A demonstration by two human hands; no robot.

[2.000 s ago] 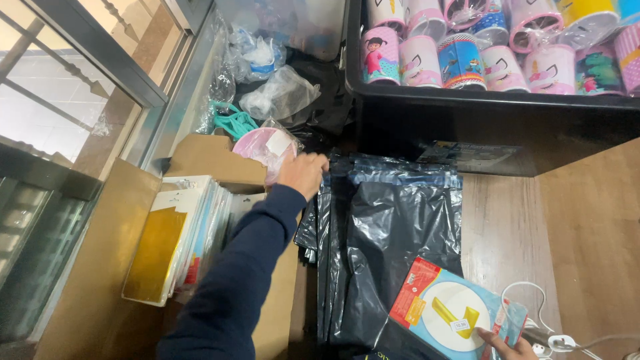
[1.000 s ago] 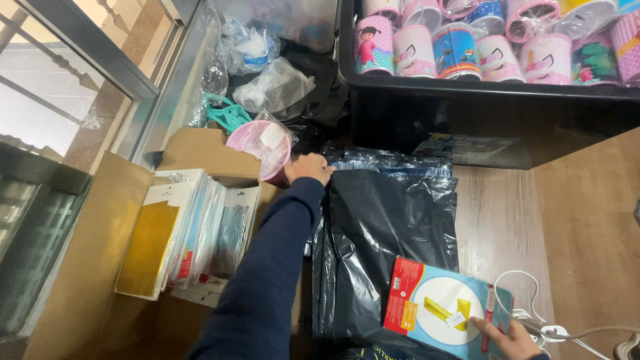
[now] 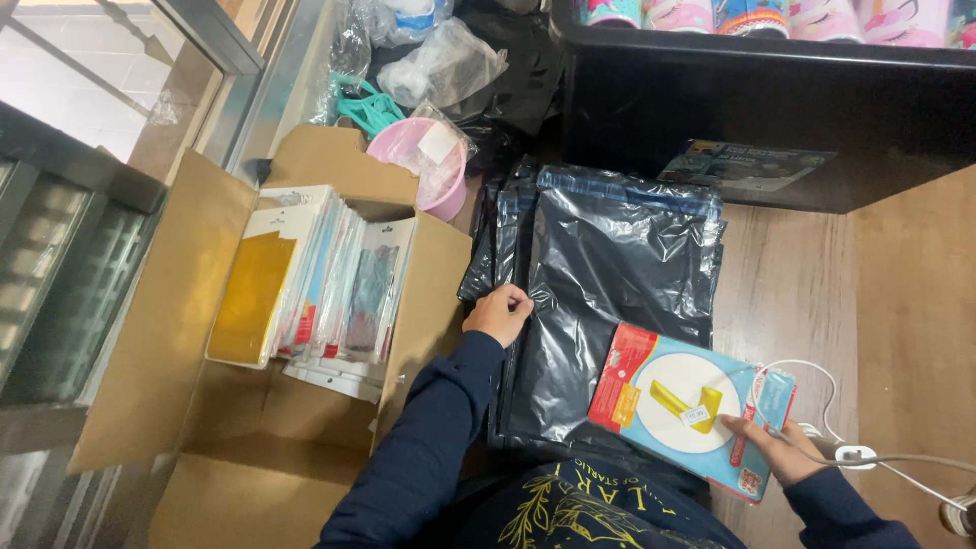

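My right hand (image 3: 778, 450) grips the lower right part of a flat foil-balloon package (image 3: 686, 412), blue and red with a gold balloon pictured on it. The package lies tilted over a stack of black plastic mailing bags (image 3: 610, 259). At the left edge of that stack, my left hand (image 3: 499, 313) has thumb and fingers closed at a bag's edge; whether it pinches the plastic I cannot tell. Left of it, an open cardboard box (image 3: 435, 297) holds several upright packages in clear sleeves, a gold one (image 3: 252, 297) in front.
A pink plastic bucket (image 3: 450, 191) stands behind the box, near teal straps (image 3: 370, 107) and clear plastic bags (image 3: 442, 65). A large black bin (image 3: 732, 99) of decorated cups is at the upper right. White cables (image 3: 827, 381) run beside my right hand. A window frame borders the left.
My left hand has come down from the bags' top edge, near the pink bucket, to their left side. My right hand still holds the package. The view has shifted.
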